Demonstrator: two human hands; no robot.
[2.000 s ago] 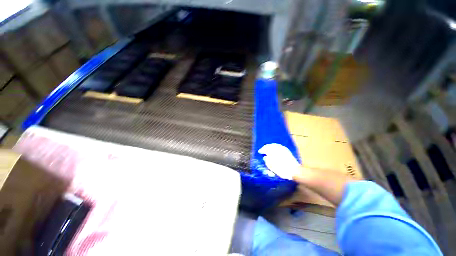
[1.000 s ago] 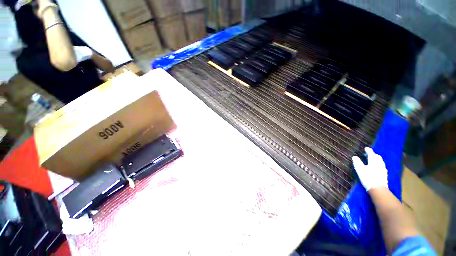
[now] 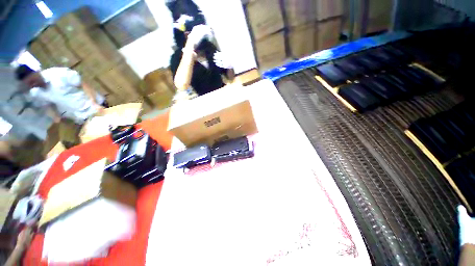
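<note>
My right hand (image 3: 466,228), in a white glove, is cut off by the right edge, low beside the mesh conveyor belt (image 3: 375,192); its fingers are too cut off to read. My left hand is not in view. Rows of black units (image 3: 388,85) lie on a flat cardboard sheet on the belt. A second group of black units (image 3: 448,135) lies nearer on another sheet and runs out of the right edge. Two black units (image 3: 191,156) lie side by side on the table before a standing carton (image 3: 213,123).
A pale table cover (image 3: 250,208) borders the belt. Blue film (image 3: 333,54) covers the far rail. Stacked black units (image 3: 138,156) and an open carton (image 3: 78,192) with white sheets stand on a red surface (image 3: 151,200). Two people are behind; another person's hand (image 3: 23,239) shows lower left.
The view has swung left. The belt and my right hand have moved to the right side of the picture, and the red surface and second person have come in.
</note>
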